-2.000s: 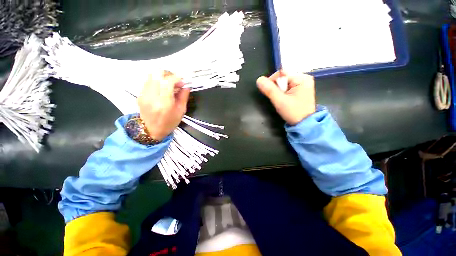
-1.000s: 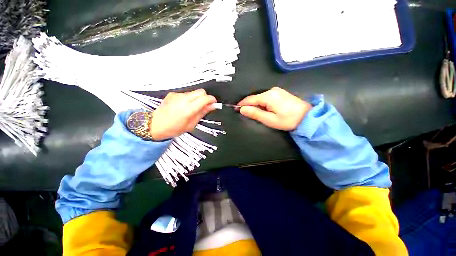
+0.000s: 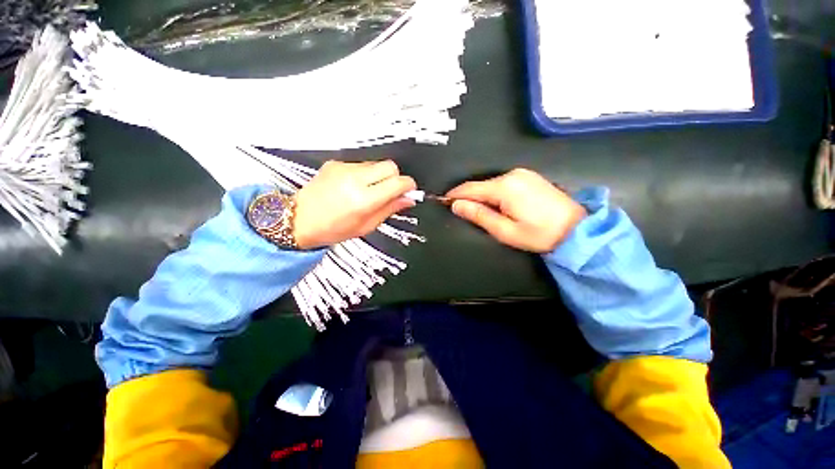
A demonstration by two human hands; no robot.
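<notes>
My left hand [image 3: 352, 203], bare with a wristwatch, pinches a tiny white connector housing [image 3: 416, 195] at its fingertips. My right hand [image 3: 515, 209], bare, pinches a thin dark piece [image 3: 438, 199] that reaches to the housing; whether it is a wire or a small tool I cannot tell. The fingertips are a short gap apart. A large fan of white wires [image 3: 275, 110] lies beyond and left of my left hand. A smaller group of white wire ends [image 3: 348, 275] spreads below my left hand, partly covered by it.
A blue tray [image 3: 540, 117] filled with white pieces is at the upper right. Another white wire bundle [image 3: 37, 147] lies far left, with dark bushy bundles [image 3: 37, 20] behind it. A shiny clear strip [image 3: 275, 27] runs along the back. Pale looped handles [image 3: 824, 179] show at the right edge.
My right hand has moved from the tray's near edge toward my left hand, which moved down and right. The housing now shows at my left fingertips. Since one second ago, the hands keep nearly the same pose.
</notes>
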